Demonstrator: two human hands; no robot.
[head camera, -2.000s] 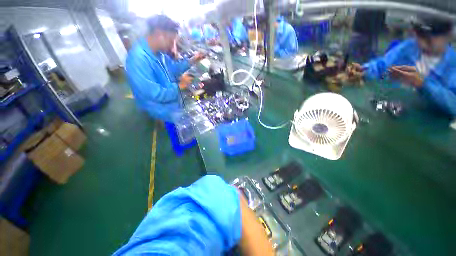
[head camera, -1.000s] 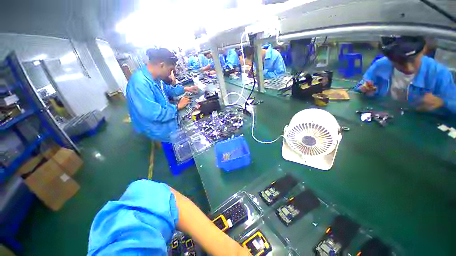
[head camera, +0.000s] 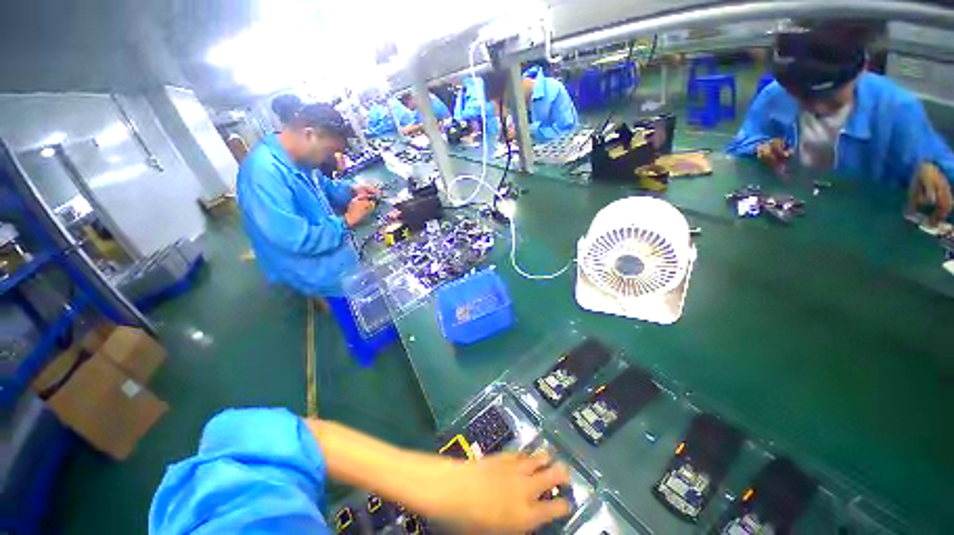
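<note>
My left hand (head camera: 502, 489), bare below a blue sleeve, reaches in from the lower left over the clear blister tray (head camera: 500, 397). Its fingertips are at a dark phone part in a pocket, mostly hidden under them; whether they grip it I cannot tell. A phone assembly front side (head camera: 487, 428) with keypad and yellow frame lies beside the hand. Several phone assemblies, back side up (head camera: 699, 465), lie in a row to the right. My right hand is not in view.
The blue screw bin (head camera: 474, 307) stands beyond the tray, with a heap of loose parts (head camera: 445, 251) behind it. A white desk fan (head camera: 635, 258) stands on the green bench. More dark phones (head camera: 379, 514) lie low at left. Workers in blue sit at left and far right.
The view has shifted. My left hand has moved up into view over the tray, and its fingers now cover the yellow-framed phone part seen there a second ago.
</note>
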